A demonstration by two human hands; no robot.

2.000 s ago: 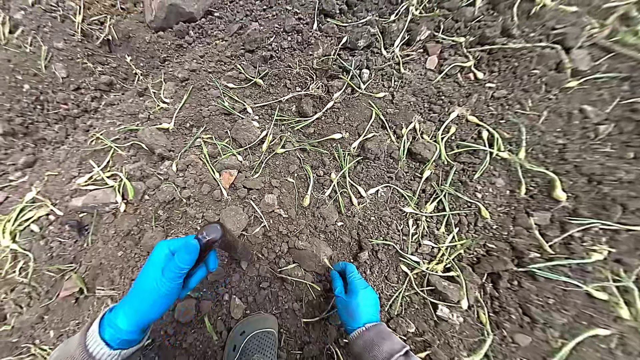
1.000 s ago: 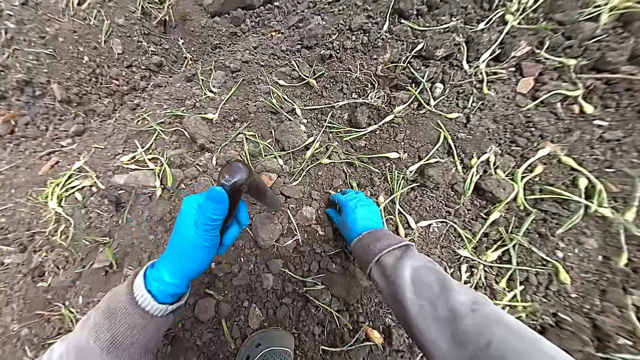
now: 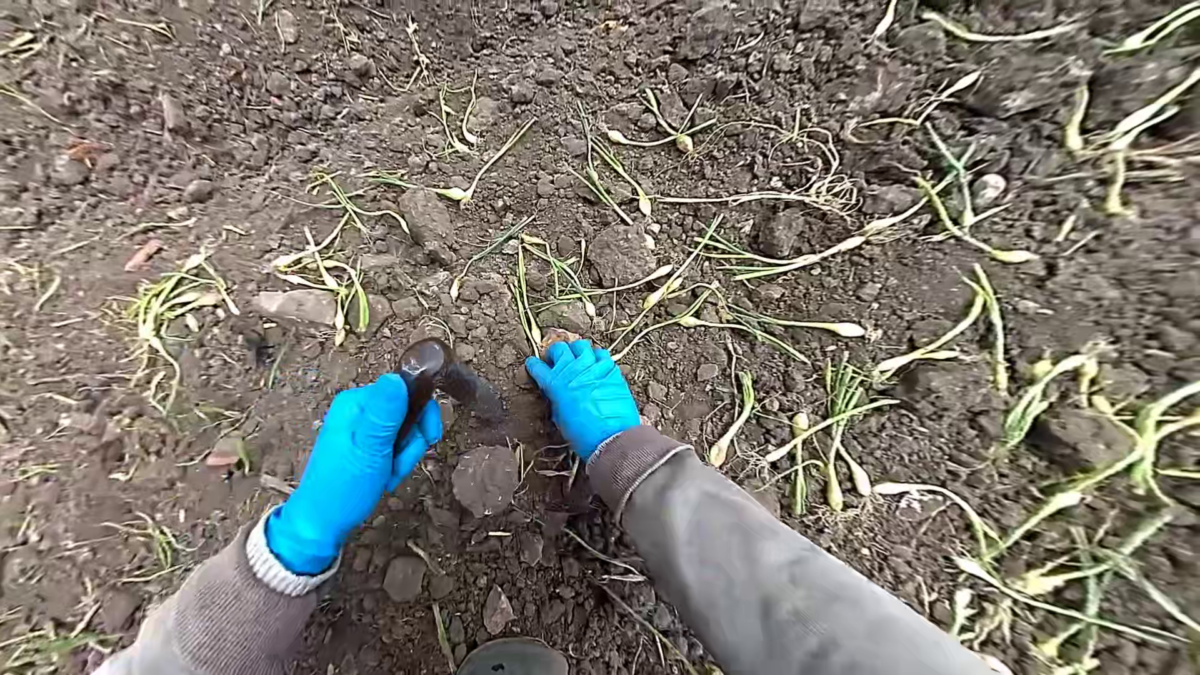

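My left hand (image 3: 361,459), in a blue glove, is closed around a dark curved hand tool (image 3: 427,361), whose lower end points right and down to the soil. My right hand (image 3: 586,394), gloved in the same blue, reaches down to the ground just right of the tool, its fingers bent against the soil beside a small reddish stone (image 3: 560,336). Whether anything is between those fingers is hidden. Small bulbed green seedlings, like onion sets, lie above and right of my right hand, among them one pale-bulbed seedling (image 3: 839,329) and a small upright bunch (image 3: 837,441).
Dark cloddy soil (image 3: 309,112) spreads all around. A clump of seedlings (image 3: 173,305) lies at the left, near a flat stone (image 3: 300,305). A round clod (image 3: 486,480) sits below the tool. The toe of a shoe (image 3: 513,658) shows at the bottom edge.
My right hand has moved left and forward over the soil, nearer the tool. The tool has stayed in my left hand. The view has shifted.
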